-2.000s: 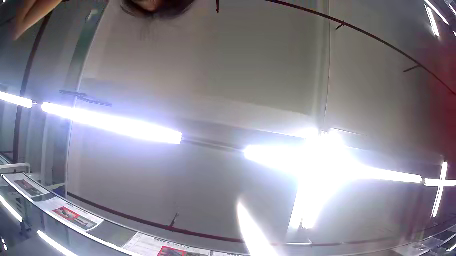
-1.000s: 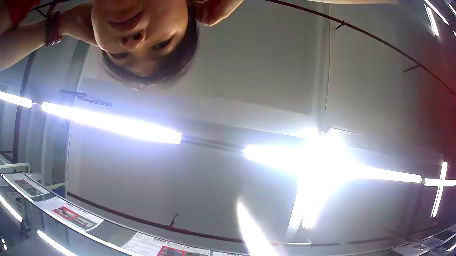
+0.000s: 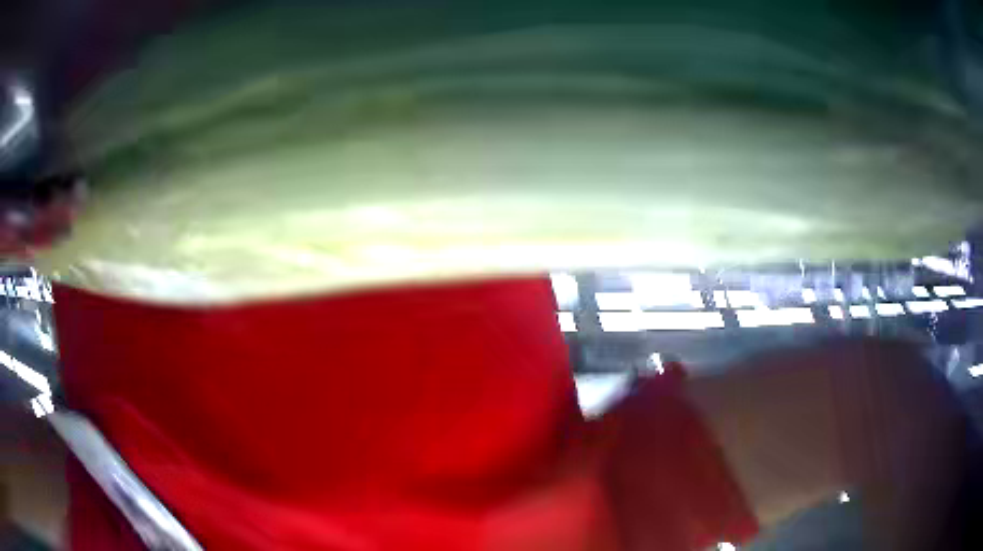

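The view is tilted or upside down and strongly blurred. A pale green, glossy surface (image 3: 517,161) fills the upper half and darkens to deep green at the top. Red clothing (image 3: 323,398) of a person fills the lower middle, with a red sleeve (image 3: 674,463) at its right. A bare, blurred arm (image 3: 798,431) runs from the sleeve to the right. No hand or fingers can be made out, and whose arm it is cannot be told. No work piece can be recognised.
A pale, shiny strip (image 3: 124,484) slants across the lower left. A blurred skin-toned patch (image 3: 27,490) lies at the lower left edge. A dark and reddish blurred shape (image 3: 38,221) is at the left edge. Rows of bright lights (image 3: 690,312) show behind.
The view has swung from ceiling, lights and a person's upside-down head to the green surface and red clothing. The head is out of view, and an arm now shows large at right.
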